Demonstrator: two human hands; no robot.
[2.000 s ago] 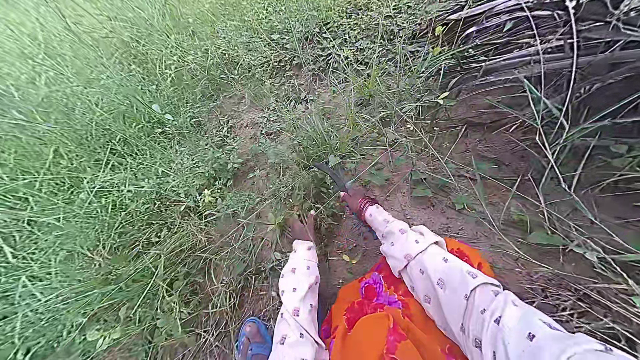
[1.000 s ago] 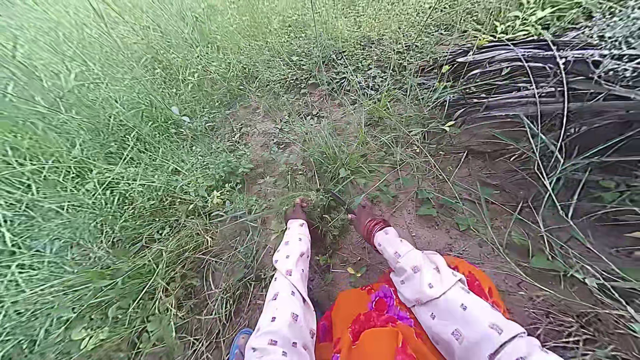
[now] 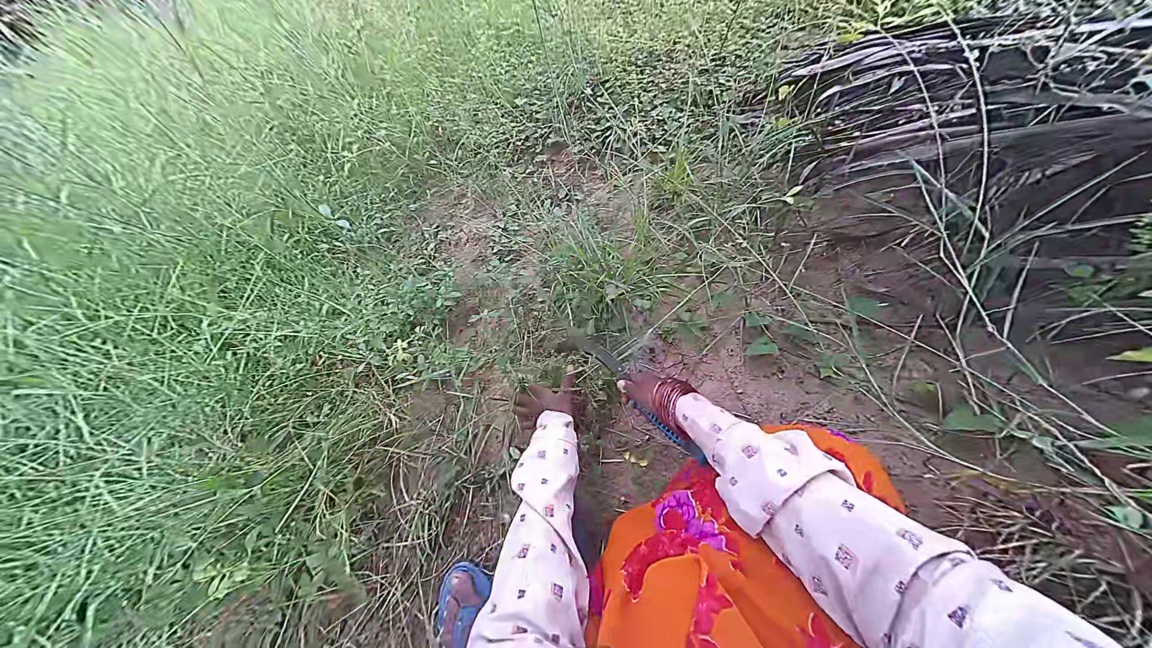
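Observation:
My right hand (image 3: pixel 641 389), with dark red bangles at the wrist, is closed on a dark curved blade tool (image 3: pixel 601 355), seemingly a sickle, whose handle the fingers hide. The blade points up and left, low over the soil beside a grass tuft (image 3: pixel 598 274). Just left of the blade, my left hand (image 3: pixel 547 399) is spread low among short weeds with its fingers apart; nothing shows in it.
Tall grass (image 3: pixel 180 360) fills the left side. Dry stalks and branches (image 3: pixel 972 99) are heaped at the upper right, with thin stems reaching over bare soil (image 3: pixel 765 369). A blue sandal (image 3: pixel 465 598) and an orange floral garment (image 3: pixel 693 576) are at the bottom.
The fingers of my left hand now show spread apart. The blade in my right hand, hardly visible one second ago, is in plain sight again.

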